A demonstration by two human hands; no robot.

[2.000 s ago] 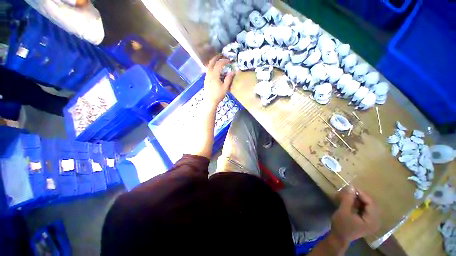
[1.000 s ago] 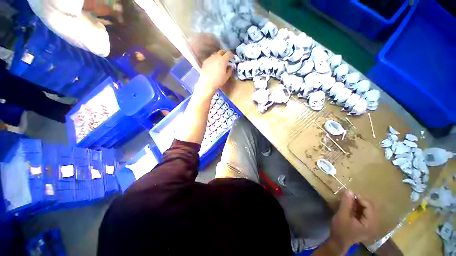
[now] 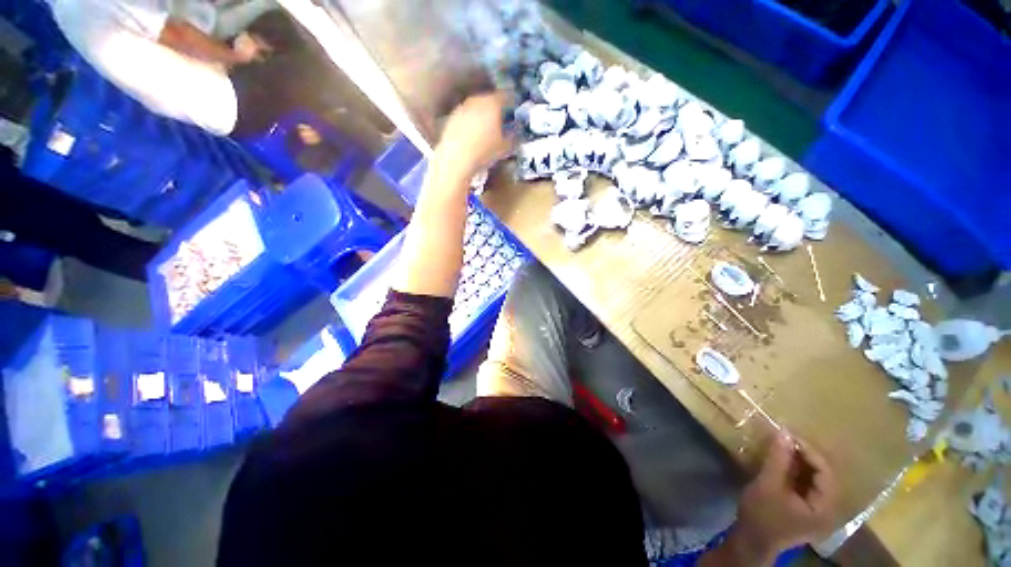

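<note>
My left hand (image 3: 475,135) is at the left end of the heap of white-grey hollow shells (image 3: 665,144). Its fingers are blurred against the heap, so I cannot tell whether it holds a shell. My right hand (image 3: 787,487) is low at the table's front edge, its fingertips closed on a thin pale glue stick (image 3: 761,410). The stick's far end points to the nearer white oval dish (image 3: 717,367). A second oval dish (image 3: 733,279) lies farther back on the stained cardboard (image 3: 654,316).
Small pale pieces (image 3: 896,343) are piled right, beside a larger white part (image 3: 967,339) and a yellow-handled tool (image 3: 922,471). A blue tray (image 3: 488,260) with rows of small white pieces is by my left knee. Another person's arm (image 3: 205,44) is at upper left.
My left hand has moved up and slightly left along the heap, from the near row towards the back. My right hand stays near the table edge with the stick. The view has shifted slightly.
</note>
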